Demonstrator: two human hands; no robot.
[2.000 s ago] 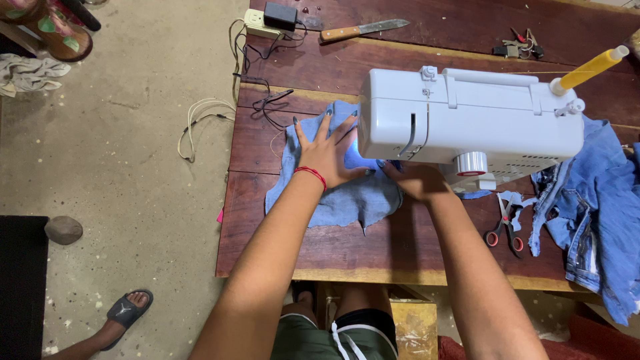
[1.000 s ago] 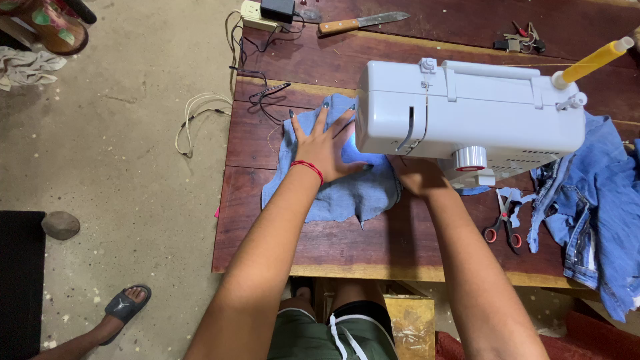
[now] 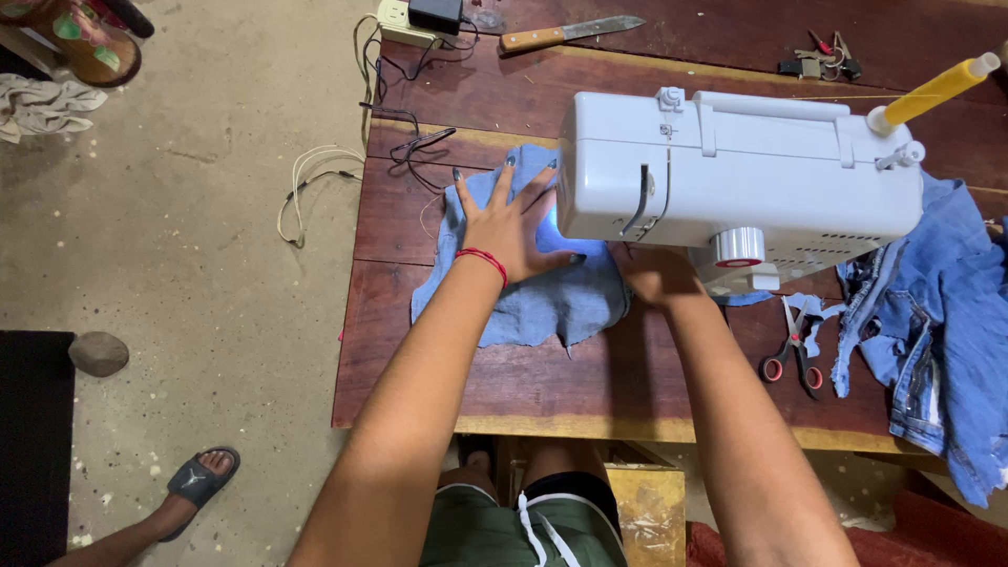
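A white sewing machine (image 3: 740,165) stands on the wooden table, its lamp lighting a piece of blue denim (image 3: 535,311) under its left end. My left hand (image 3: 508,220), with a red string bracelet at the wrist, lies flat on the denim with its fingers spread. At the right edge of the cloth rests my right hand (image 3: 657,272), partly hidden beneath the machine, so its fingertips cannot be made out. The needle and presser foot are hidden by the machine's body. A yellow thread spool (image 3: 933,94) stands upright on the machine's right end.
Scissors (image 3: 795,346) with slightly parted blades and denim scraps (image 3: 815,315) lie right of my right arm, near crumpled jeans (image 3: 945,315). Behind are a knife (image 3: 571,34), keys (image 3: 827,59) and a power outlet box (image 3: 402,24) with cables. Another person's sandalled foot (image 3: 203,480) is on the floor, lower left.
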